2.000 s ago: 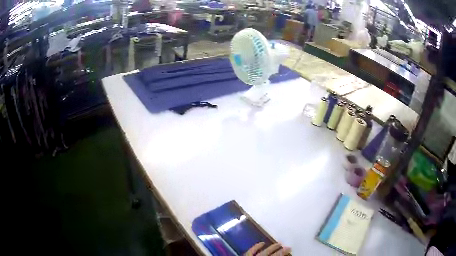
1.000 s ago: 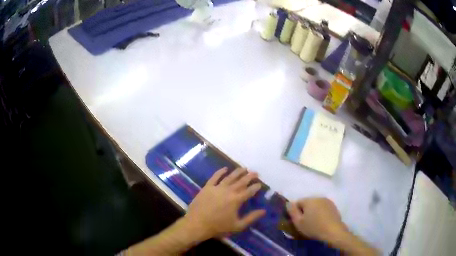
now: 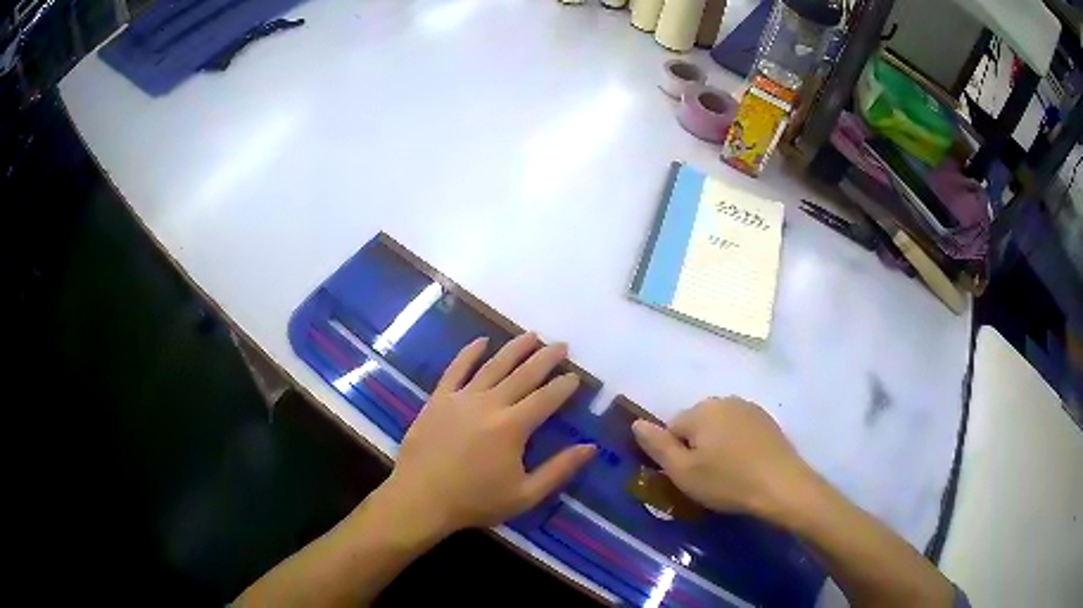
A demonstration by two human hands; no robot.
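Observation:
A long glossy blue sewing template (image 3: pixel 392 321) lies along the table's near edge, with a brown strip and a notch on its far edge and pale and red slot lines. My left hand (image 3: pixel 487 434) lies flat on it, fingers spread, holding nothing. My right hand (image 3: pixel 724 457) rests on the template right of the notch, fingers curled and thumb towards the notch; whether it holds something small is hidden. A brown patch with a pale circle (image 3: pixel 657 496) shows just below my right hand.
On the white table (image 3: pixel 392 143) are a notebook (image 3: pixel 719 255), tape rolls (image 3: pixel 708 113), an orange carton (image 3: pixel 760 125), a clear jar (image 3: pixel 793 45) and thread cones (image 3: pixel 677 21). Thin black tools (image 3: pixel 841 222) and a wooden-handled tool (image 3: pixel 929 271) lie beside the rack. Blue fabric (image 3: pixel 178 42) is far left.
The view has tilted down, so the fan has left the picture. Both hands have come over the template. Since one second ago, they have stayed in nearly the same places on it.

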